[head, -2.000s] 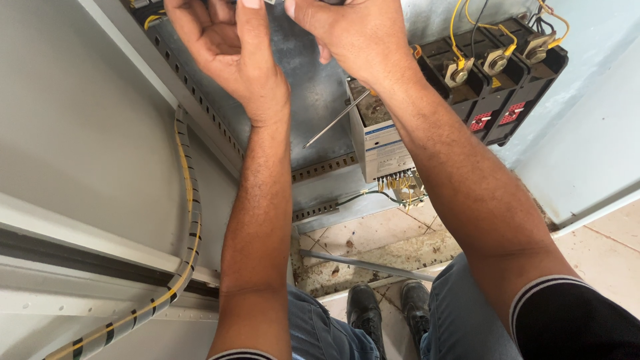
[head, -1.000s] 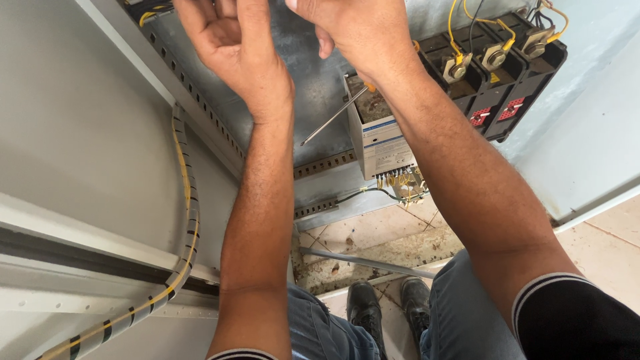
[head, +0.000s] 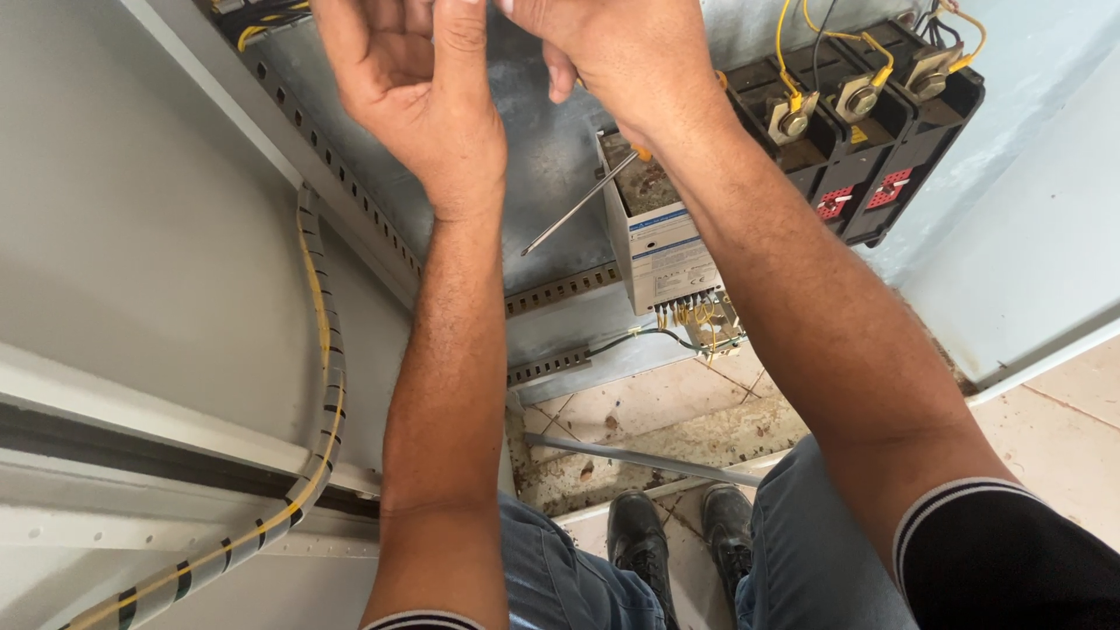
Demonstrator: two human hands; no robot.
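Observation:
My left hand [head: 416, 96] is raised at the top of the head view, palm partly up with curled fingers. Close beside it on the right is my right hand [head: 621, 61], bent at the wrist. The fingertips of both reach the top edge, so what lies between them is cut off. A screwdriver [head: 577, 206] with an orange handle and a long steel shaft slants down and left from below my right wrist, over a grey electrical device [head: 669, 254] with a dirty top; my forearm hides part of the handle, and whether my hand touches it cannot be told.
Black fuse holders or switch blocks [head: 866, 131] with yellow wires bolted on stand at the right. Slotted metal rails [head: 560, 289] cross the cabinet's back plate. A spiral-wrapped cable bundle [head: 332, 385] hangs along the left door. A grey bar [head: 647, 459] lies above my boots.

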